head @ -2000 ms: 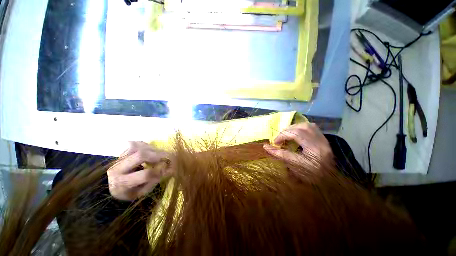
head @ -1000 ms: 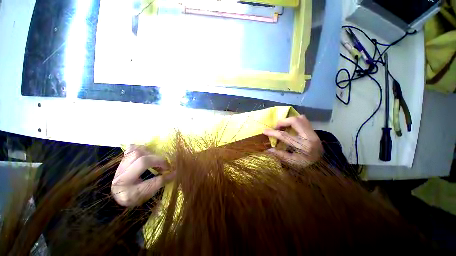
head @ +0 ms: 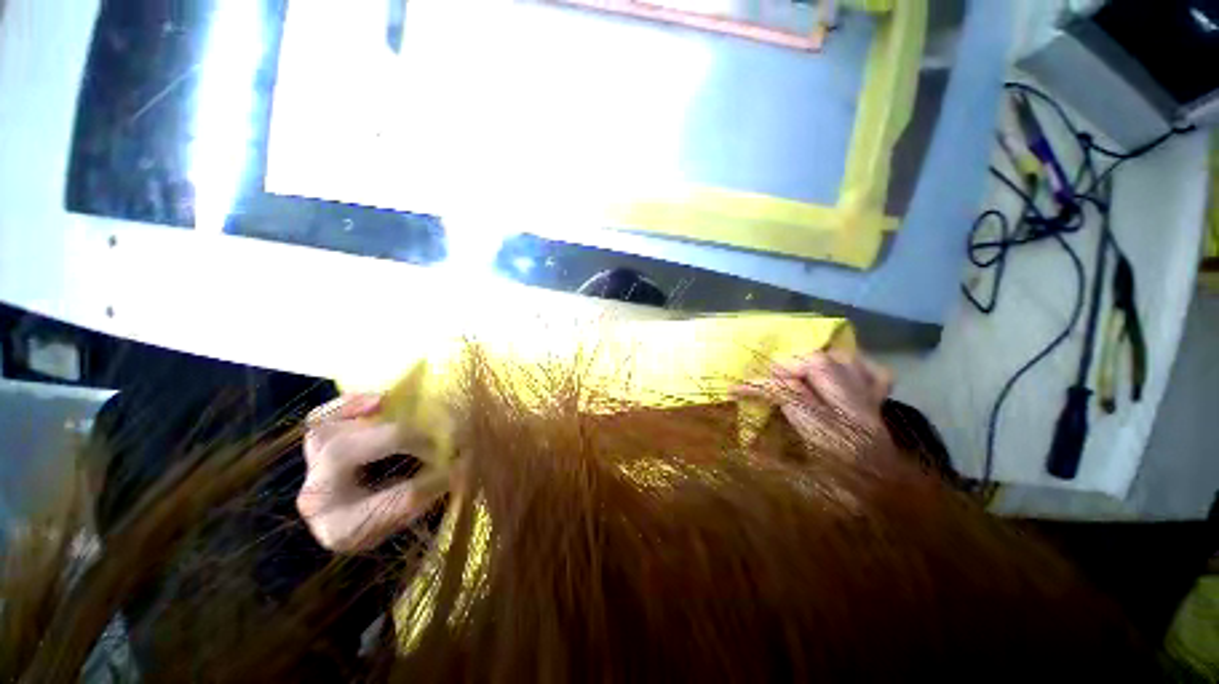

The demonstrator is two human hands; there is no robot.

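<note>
A yellow bag panel (head: 668, 357) lies across the wearer's lap at the front edge of the white machine bed. A brown trim strip (head: 668, 430) runs along it, partly behind hanging hair. My left hand (head: 361, 470) grips the panel's left end, fingers bent. My right hand (head: 832, 408) grips the panel's right end near a folded corner. Hair hides the middle and lower part of the panel and part of my right hand.
A flat template edged in yellow tape (head: 749, 223) lies on the machine bed (head: 201, 285). At right, a side table holds a screwdriver (head: 1069, 430), pliers (head: 1136, 350), snips (head: 1047, 158) and black cable (head: 992, 243). A grey control box (head: 1096, 80) stands behind them.
The view has shifted, so the side table sits further right. The panel's upper yellow part stands more spread between the hands, and less of the brown trim shows.
</note>
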